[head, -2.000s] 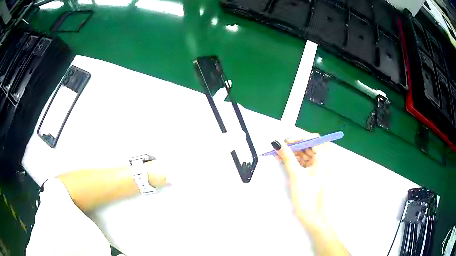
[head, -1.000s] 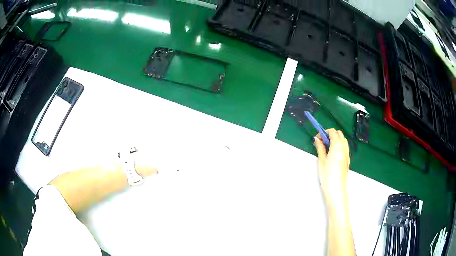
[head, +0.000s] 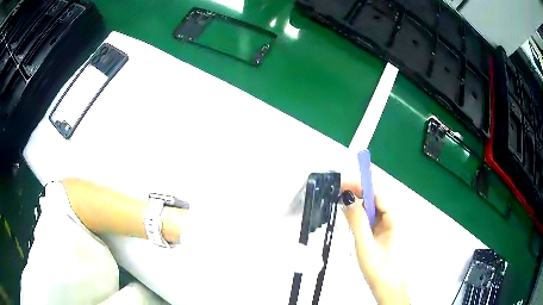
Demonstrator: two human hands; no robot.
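Note:
A black phone middle frame is held over the white mat, its solid camera end up and its long rails running down past the lower picture edge. My left hand wears a white glove that blends into the mat; white breaks across the rails show its fingers on the frame. My bare right hand holds blue-purple tweezers upright against the palm. Its dark-nailed thumb is beside the frame's upper right edge; whether it touches is unclear.
One frame lies at the mat's left end. Frames lie on the green belt, at the far side and right. A white divider strip crosses the belt. Black trays stand beyond; stacked frames lie lower right.
My right hand has come back from the belt beyond the divider. The frame it reached there is now over the mat, in my gloved left hand. The camera view has also shifted.

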